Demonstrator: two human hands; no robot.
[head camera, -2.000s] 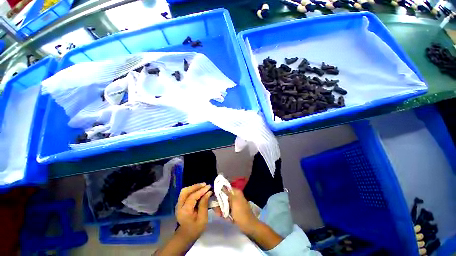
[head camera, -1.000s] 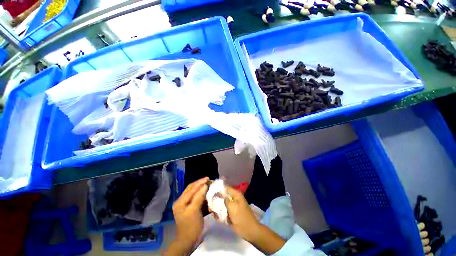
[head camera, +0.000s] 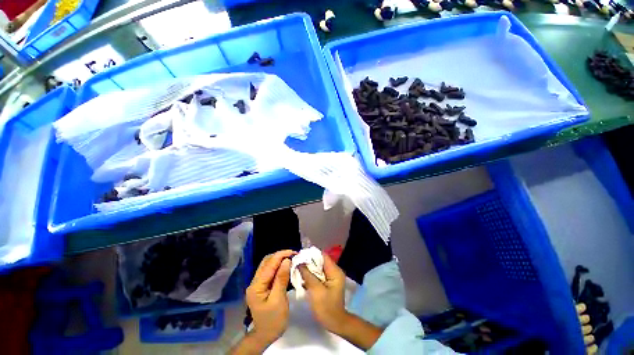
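Observation:
A crumpled white cloth (head camera: 306, 265) is held over the lap, below the front edge of the trays. My right hand (head camera: 328, 295) is closed around the cloth from the right. My left hand (head camera: 269, 291) meets it from the left, with thumb and fingertips pinched together at the cloth's left side. A small dark spot shows at the left fingertips, perhaps a dark part, mostly hidden by fingers and cloth. Pale cloth covers the lap below the hands.
The middle blue tray (head camera: 188, 208) holds a rumpled ribbed white sheet (head camera: 278, 104) hanging over its front edge, and scattered dark parts. The right tray (head camera: 480, 147) holds a heap of dark parts (head camera: 407, 125). A left tray (head camera: 43, 173), floor crate (head camera: 480, 256) and under-bench bin (head camera: 184, 263) stand around.
The cloth has been turned and bunched differently between the hands, and the right hand has shifted around it. The hands stay over the lap. The view has shifted slightly.

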